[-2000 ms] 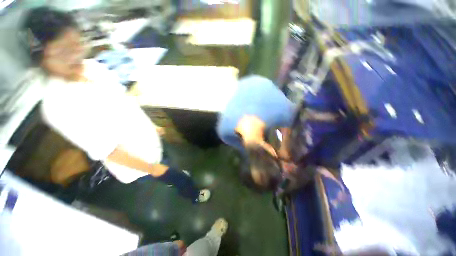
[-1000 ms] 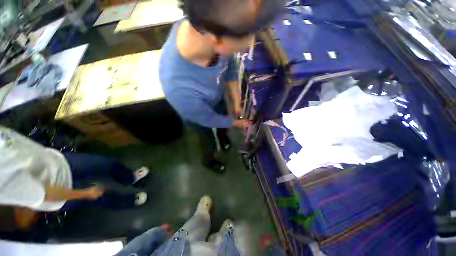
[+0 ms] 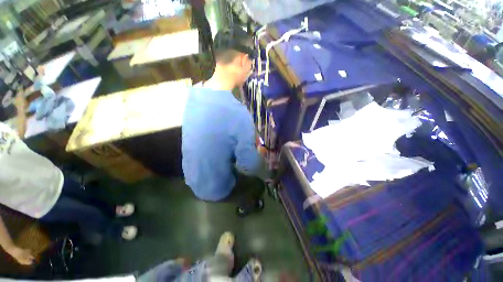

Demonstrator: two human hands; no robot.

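Note:
Thick stacks of blue cut panels (image 3: 386, 237) lie at the right, with tan and dark layer edges. A crumpled white cloth or paper heap (image 3: 358, 151) lies on a blue stack. Green ties (image 3: 325, 234) hang at the near stack's side. Small white tickets (image 3: 318, 76) lie on the blue panels behind. Shiny clear plastic (image 3: 477, 187) is beside the heap. At the bottom edge, a small blurred reddish patch at the end of a denim-blue shape may be my left hand; its grip cannot be told. My right hand is out of the picture.
A person in a blue top (image 3: 218, 140) crouches by the rack with hands at its side. Another person in a white top (image 3: 25, 171) stands at the left. A worn yellowish table (image 3: 138, 113) stands behind the crouching person. The dark green floor (image 3: 187, 220) runs between them.
The view has steadied. The person in blue has gone from bending over to crouching lower, back turned more towards me. The person in white is further left in the picture.

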